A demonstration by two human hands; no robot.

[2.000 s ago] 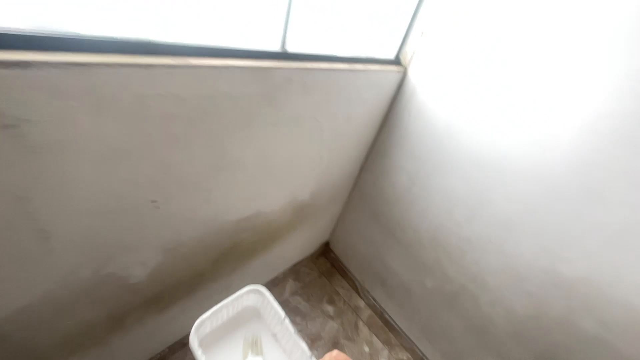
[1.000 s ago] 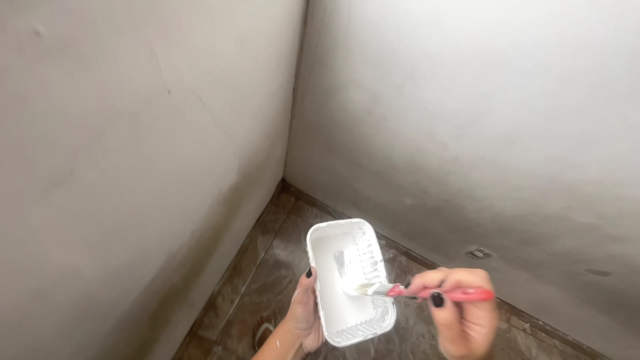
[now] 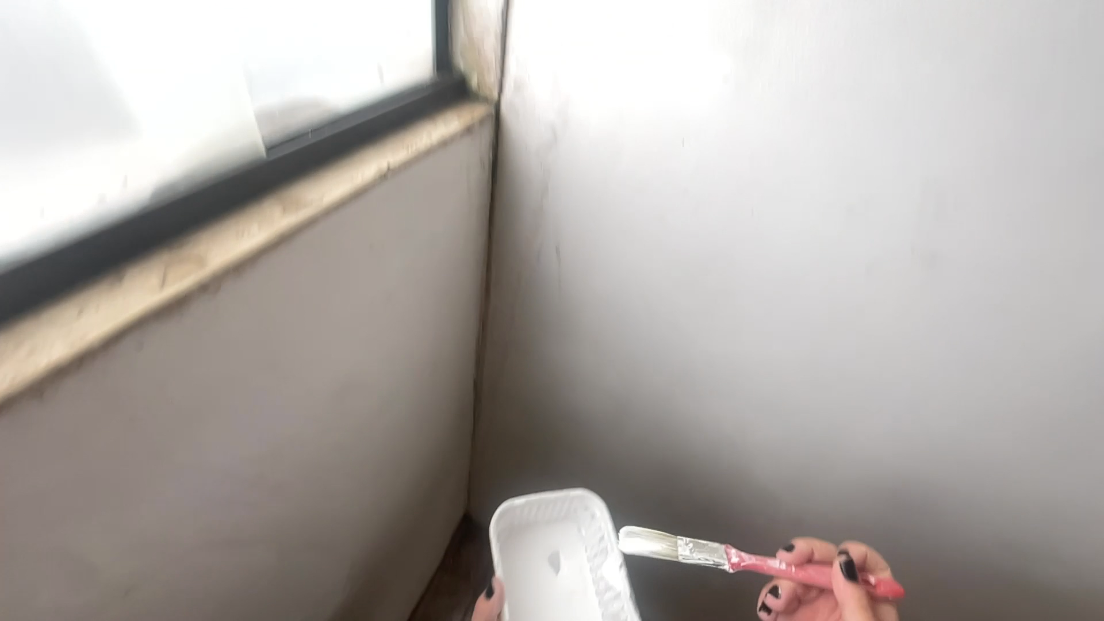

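Note:
At the bottom centre, a white plastic tub (image 3: 552, 526) with white paint inside is gripped at its left side by my left hand (image 3: 489, 600), of which only a fingertip or two shows. My right hand (image 3: 832, 582), at the lower right, holds a paintbrush (image 3: 776, 566) by its red handle. The brush lies almost level, its paint-coated bristles pointing left, right beside the tub's right rim. White paint also smears the metal ferrule.
Two walls meet in a corner behind the tub: a left wall (image 3: 285, 414) under a window with a dark frame (image 3: 345, 129) and a rough sill (image 3: 216, 250), and a right wall (image 3: 802, 259) with dark staining low down. Brown floor (image 3: 448, 573) shows at the corner's foot.
The brush, with its bristles inside the tub a second ago, is now out past the right rim. The view has swung up toward the window.

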